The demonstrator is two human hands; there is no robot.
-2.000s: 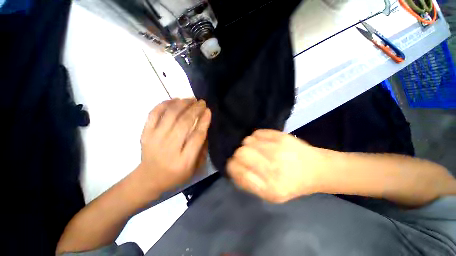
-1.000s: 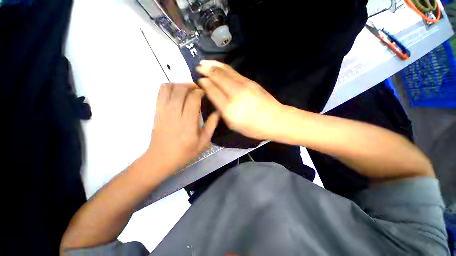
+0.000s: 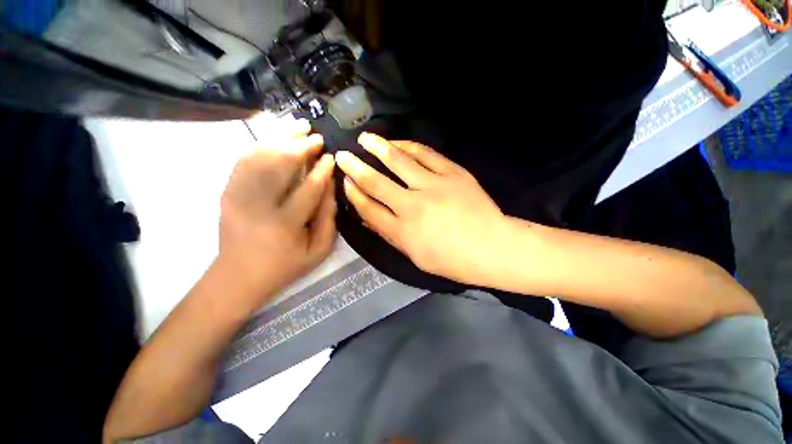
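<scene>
A black garment piece (image 3: 521,113) lies on the white machine table under the sewing machine head (image 3: 234,52) and spreads to the right. My left hand (image 3: 278,204) is at the left edge of the cloth near the needle area, fingers bent and pinching the edge; it is slightly blurred. My right hand (image 3: 425,199) lies flat on the cloth, fingers spread and pressing it, fingertips close to the left hand. A translucent whitish knob (image 3: 350,107) sits below a dark coiled part (image 3: 328,68). The needle itself cannot be made out.
Thread snips (image 3: 708,76) with orange and blue handles lie at upper right, with orange scissors loops (image 3: 768,12) beyond. A ruler strip (image 3: 313,316) runs along the near table edge. Black cloth (image 3: 52,277) is heaped at left. A blue basket (image 3: 760,134) stands at right.
The right hand has moved from the cloth's near end up beside the needle area and now lies flat. The left hand has moved up to the cloth edge. The cloth is spread wider rightward.
</scene>
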